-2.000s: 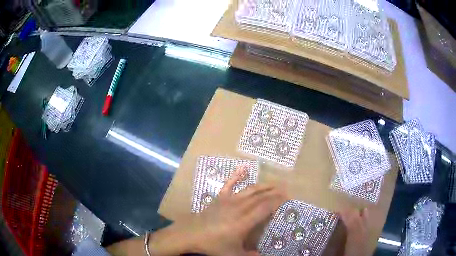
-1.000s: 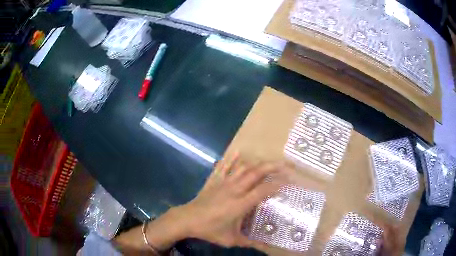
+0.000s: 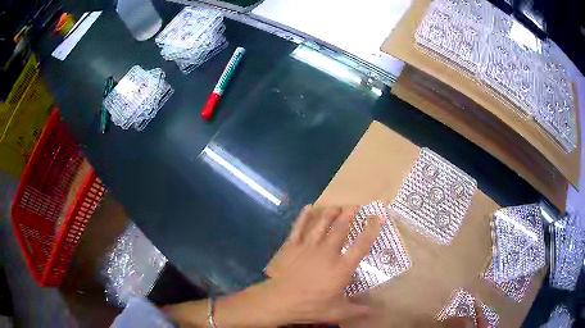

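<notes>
A clear lens plate with round spots (image 3: 437, 196) lies on the cardboard sheet (image 3: 365, 163). A second plate (image 3: 389, 255) lies turned beside it, its corner close to the first. My left hand (image 3: 321, 259) is over this plate's left side, fingers spread, index finger on it. A third plate (image 3: 463, 306) shows at the bottom edge. A blurred bit of my right hand (image 3: 480, 315) is against it, mostly cut off. Overlapping plates (image 3: 518, 236) lie at the sheet's right side.
A layered stack of plates (image 3: 494, 54) on brown boards stands at upper right. More plates (image 3: 567, 250) lie at far right. On the dark bench are two plate piles (image 3: 191, 35) (image 3: 136, 96), a red-ended marker (image 3: 223, 83) and a bottle (image 3: 140, 18). A red crate (image 3: 54, 205) is at left.
The view has shifted, so the bench things sit further right. The plate by my left hand has turned and now lies closer to the middle plate. Less of my right hand shows.
</notes>
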